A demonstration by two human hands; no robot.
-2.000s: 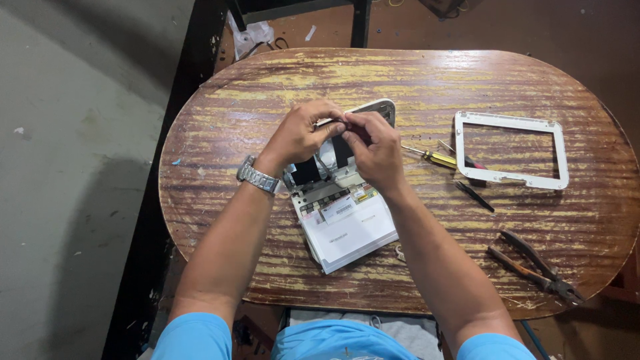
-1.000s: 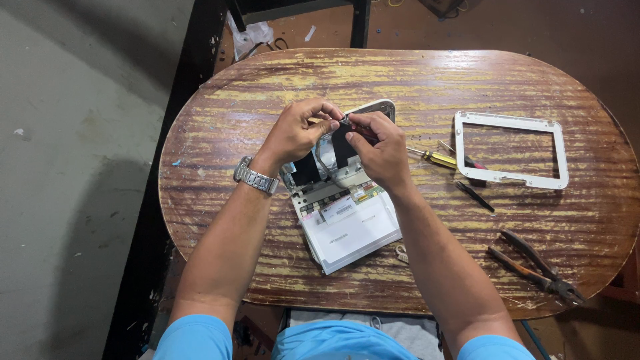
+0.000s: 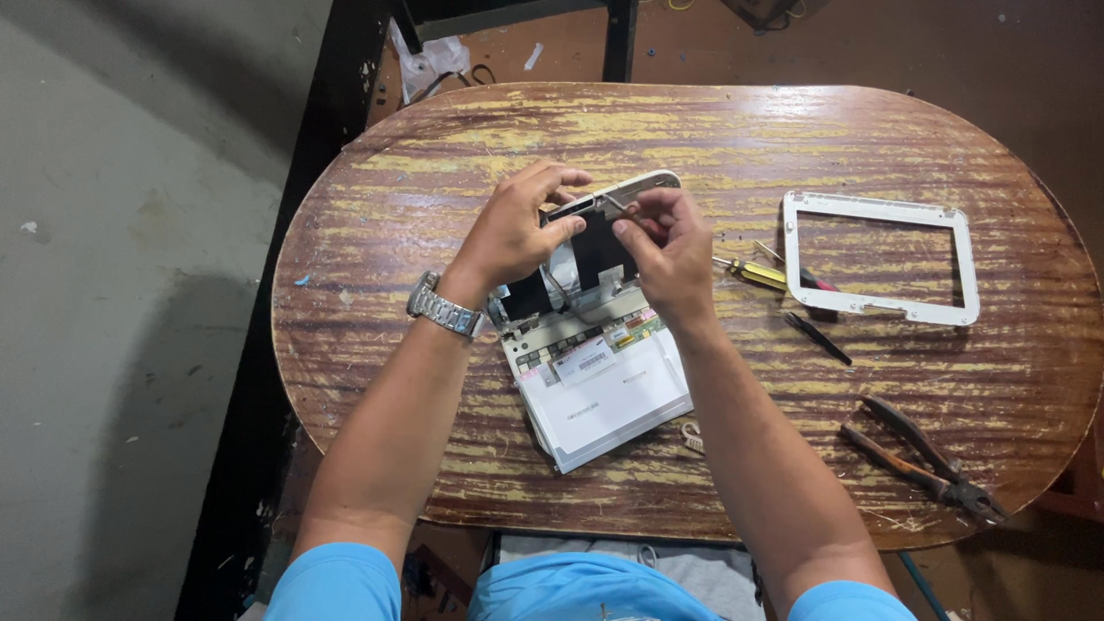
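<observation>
A small opened laptop lies at the middle of the table, its LCD panel (image 3: 604, 397) face down over the base, with stickers and a ribbon part on its back. Behind it stands the tilted display lid (image 3: 660, 181), with black inner sheets. My left hand (image 3: 522, 224) rests at the lid's upper left edge, thumb on the rim and fingers apart. At the lid's top, my right hand (image 3: 668, 246) pinches a thin grey cable (image 3: 612, 203) between thumb and fingers. Another stretch of cable loops down across the hinge area.
To the right lie a white screen bezel (image 3: 880, 306), a yellow-handled screwdriver (image 3: 759, 274), black tweezers (image 3: 818, 337) and worn combination pliers (image 3: 923, 461). A small coiled pale piece (image 3: 693, 437) sits beside the panel. The wooden table's rounded edge (image 3: 285, 345) is at the left.
Both hands were close together over the lid; now they are apart, the left at the upper left edge. The cable's upper end shows more plainly by the right fingers.
</observation>
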